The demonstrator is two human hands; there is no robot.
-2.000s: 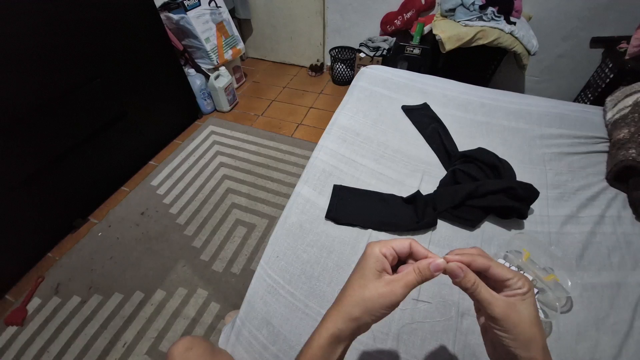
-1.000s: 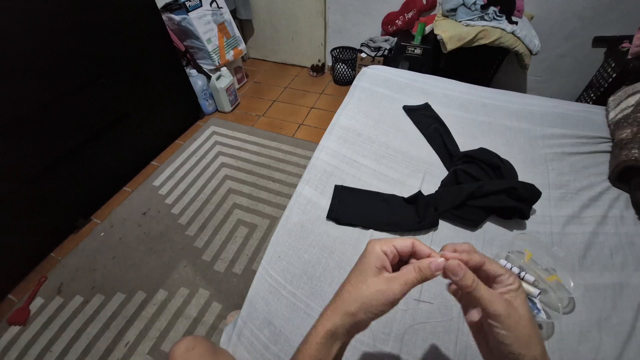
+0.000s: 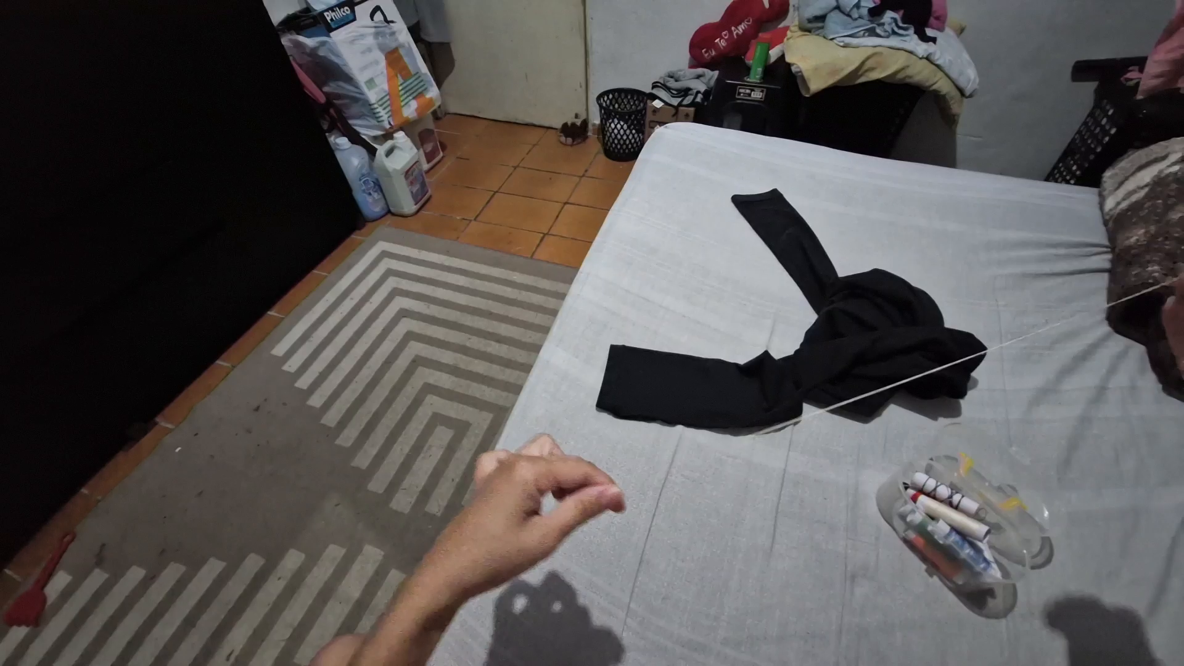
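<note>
My left hand (image 3: 546,509) is over the near edge of the bed, thumb and forefinger pinched together. A pale thread (image 3: 888,384) stretches taut from the right edge of the view, across a black garment (image 3: 869,342), and lines up with those fingertips; its end near them fades against the sheet. At the far right edge only a sliver of my right hand (image 3: 1175,324) shows, close to the thread, its fingertips hidden. The garment lies bunched on the bed, two flat parts spread out. A clear plastic case (image 3: 893,504) stands open, holding thread spools (image 3: 948,513) and small items.
A pale sheet (image 3: 703,555) covers the bed. A brown patterned blanket (image 3: 1142,213) lies at its right side. Left of the bed are a striped rug (image 3: 370,370), a red plastic tool (image 3: 32,601) and jugs (image 3: 402,176). A mesh bin (image 3: 622,125) stands beyond.
My hands, together before, have moved wide apart, the right one to the right edge of the view. The thread now spans the garment, and the case is uncovered.
</note>
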